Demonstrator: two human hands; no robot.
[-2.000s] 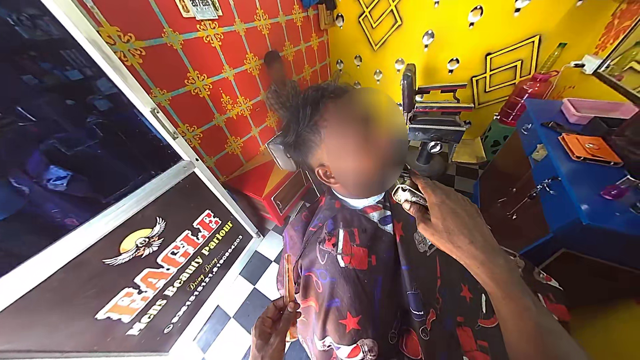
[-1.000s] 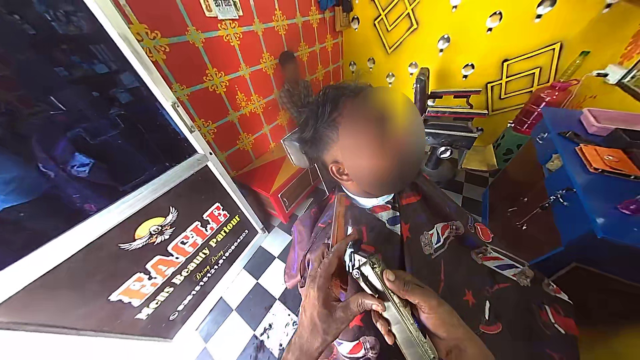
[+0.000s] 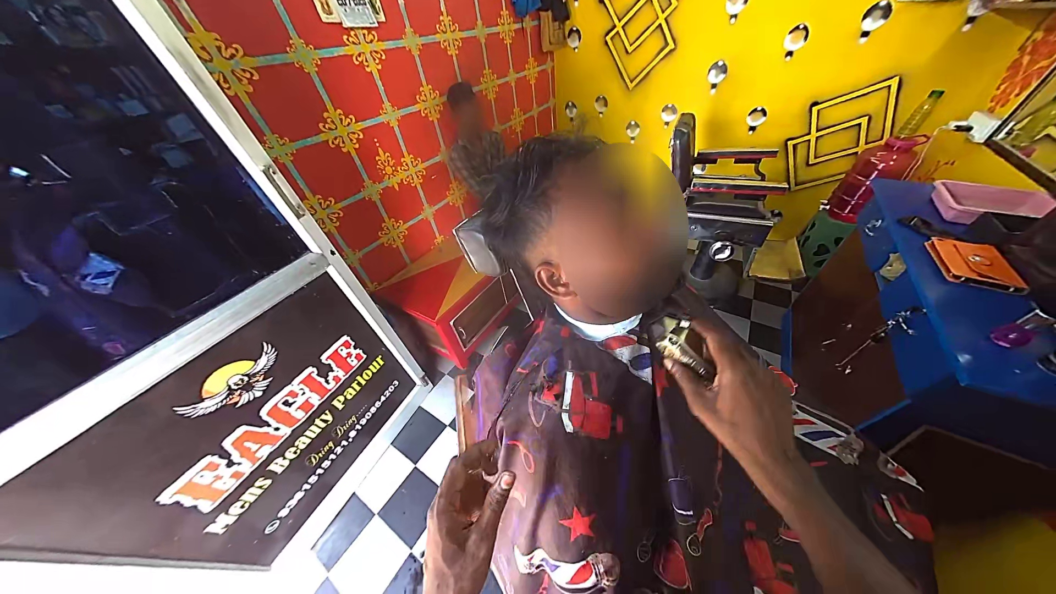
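Note:
A seated person [image 3: 554, 219] wears a dark printed barber cape [image 3: 577, 487] with a white neck strip [image 3: 601, 327] at the collar. My right hand [image 3: 738, 388] is closed around a metallic hair clipper [image 3: 683, 345], which it holds just below the person's chin, over the front of the cape. At the cape's left edge is my left hand [image 3: 469, 507], its fingers curled and thumb up. A thin brown strip, seemingly a comb [image 3: 464, 410], rises above those fingers; its lower end is hidden by the hand.
A glass door with a signboard [image 3: 239, 445] stands at the left. Behind are a red cabinet [image 3: 445, 289], another person [image 3: 477, 148] and a barber chair [image 3: 730, 194]. The blue counter [image 3: 973, 330] at the right holds a pink tray [image 3: 990, 200] and an orange case [image 3: 976, 264].
My hands were together at the clipper in front of the cape; now they are apart. The right has raised the clipper to below the chin, and the left has moved down and left.

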